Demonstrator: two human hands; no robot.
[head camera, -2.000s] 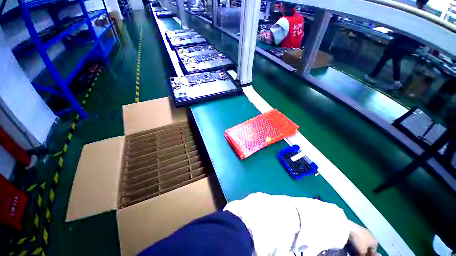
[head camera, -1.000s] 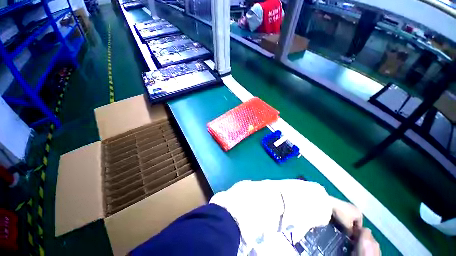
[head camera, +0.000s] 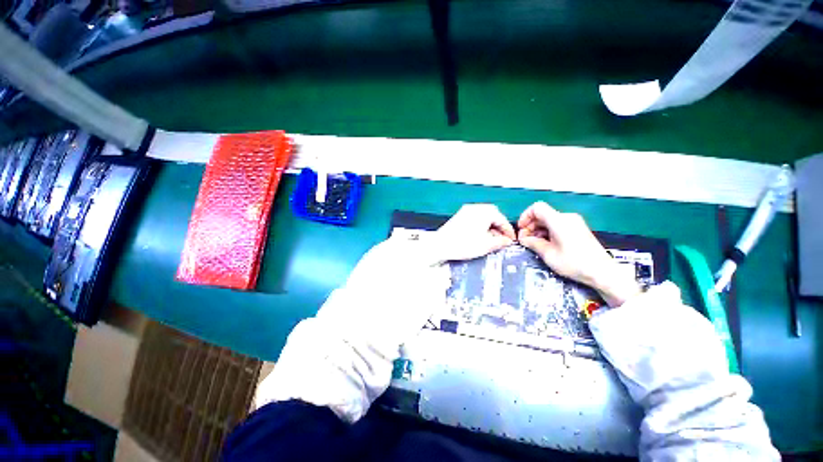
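Observation:
An open laptop chassis (head camera: 532, 392) lies in front of me, its silver part nearest me and the motherboard (head camera: 505, 293) across the far half. My left hand (head camera: 478, 233) and my right hand (head camera: 561, 242) meet at the chassis's far edge, fingertips pinched close together. Whatever is between the fingertips is too small to tell. A round red and yellow spot (head camera: 592, 309) shows beside my right wrist. A small green piece (head camera: 402, 368) is at the chassis's left edge.
Red bubble-wrap bag (head camera: 233, 212) and blue bin (head camera: 327, 196) of dark small parts lie left. More open laptops (head camera: 95, 217) stand far left, above a divided carton (head camera: 185, 383). A green strip (head camera: 708, 302) and white-handled tool (head camera: 753, 230) lie right. A white label strip (head camera: 713, 68) hangs upper right.
The view has swung right from the queued laptops to the laptop before me. Both hands and the whole chassis now show; the hands are at its far edge.

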